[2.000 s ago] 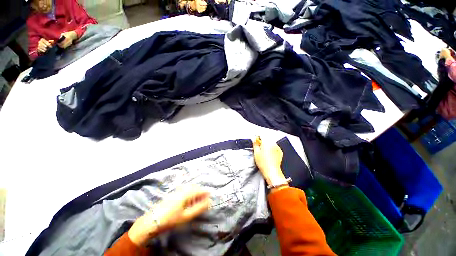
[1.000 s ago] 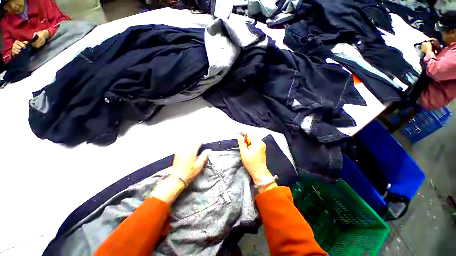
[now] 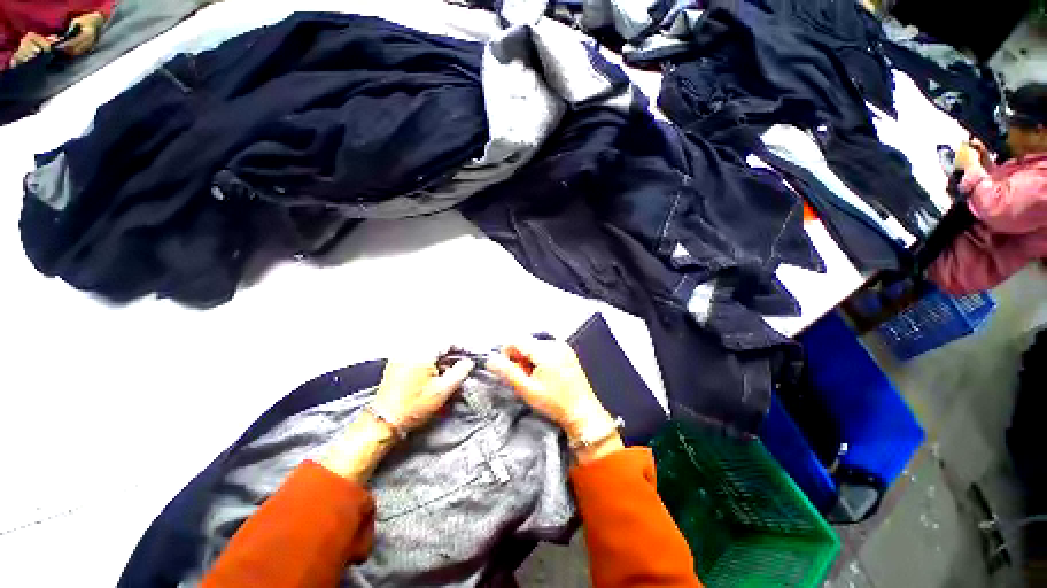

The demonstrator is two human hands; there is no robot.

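Note:
A denim garment (image 3: 436, 494) lies in front of me with its pale grey inside up and a dark navy band along its far edge. My left hand (image 3: 419, 396) grips the band edge. My right hand (image 3: 551, 385) grips the same edge just to the right, with the cloth bunched between both hands. A small orange-red tool (image 3: 519, 360), likely thread snips, shows partly in my right hand. Its blades cannot be made out.
A large navy garment (image 3: 344, 115) lies across the white table (image 3: 92, 425), with more denim (image 3: 792, 69) at the far right. A green crate (image 3: 746, 517) and a blue crate (image 3: 884, 425) stand below the right edge. People sit at far left and right.
My left hand came onto the garment and moved along the band towards my right hand. The band edge is now bunched up between them. The view has shifted.

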